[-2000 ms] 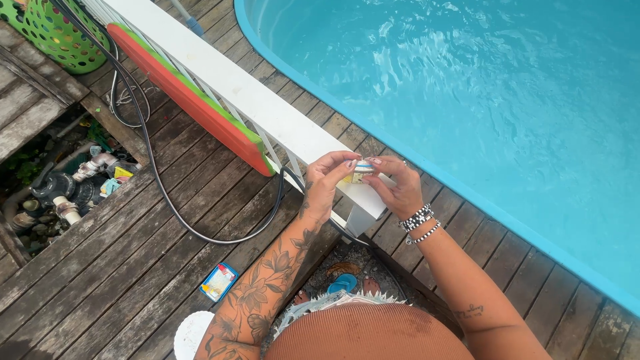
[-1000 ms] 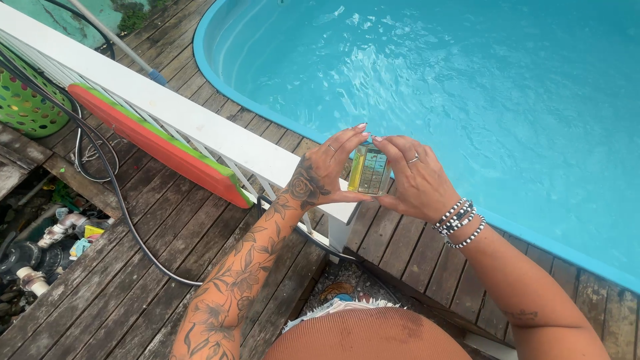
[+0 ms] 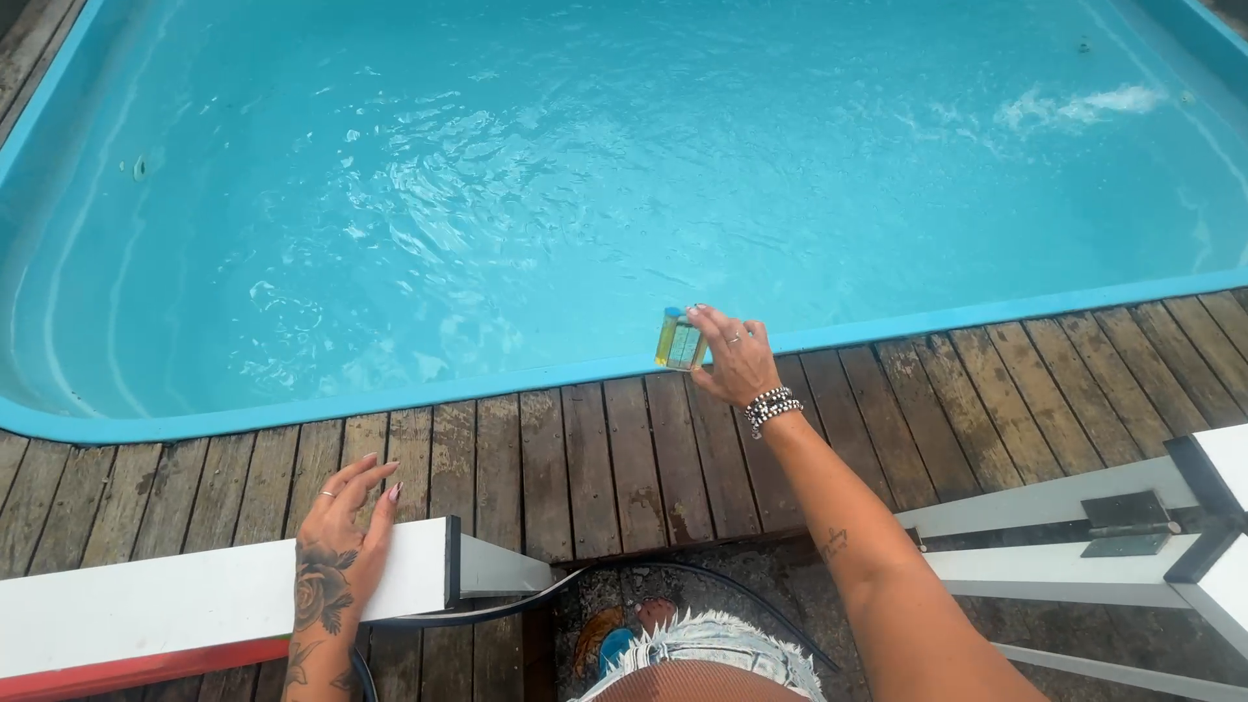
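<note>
My right hand (image 3: 738, 359) holds a small clear pool water test kit (image 3: 681, 341) between thumb and fingers, over the near edge of the pool (image 3: 585, 370). Yellow liquid shows in its left side, under a blue cap, and a printed chart is on its face. My left hand (image 3: 343, 517) rests by its wrist on the white top rail (image 3: 195, 590) of a fence, fingers apart with nothing in them.
Wooden deck planks (image 3: 643, 458) run along the pool. A white gate with a hinge (image 3: 1126, 525) stands at right. A black hose (image 3: 682, 567) crosses the gap near my feet. A red panel (image 3: 146, 676) lies against the fence at lower left.
Both hands were at the test kit a second ago; my left hand has let go and moved left to the rail. My right hand keeps the kit, now over the pool's edge. The view has swung right.
</note>
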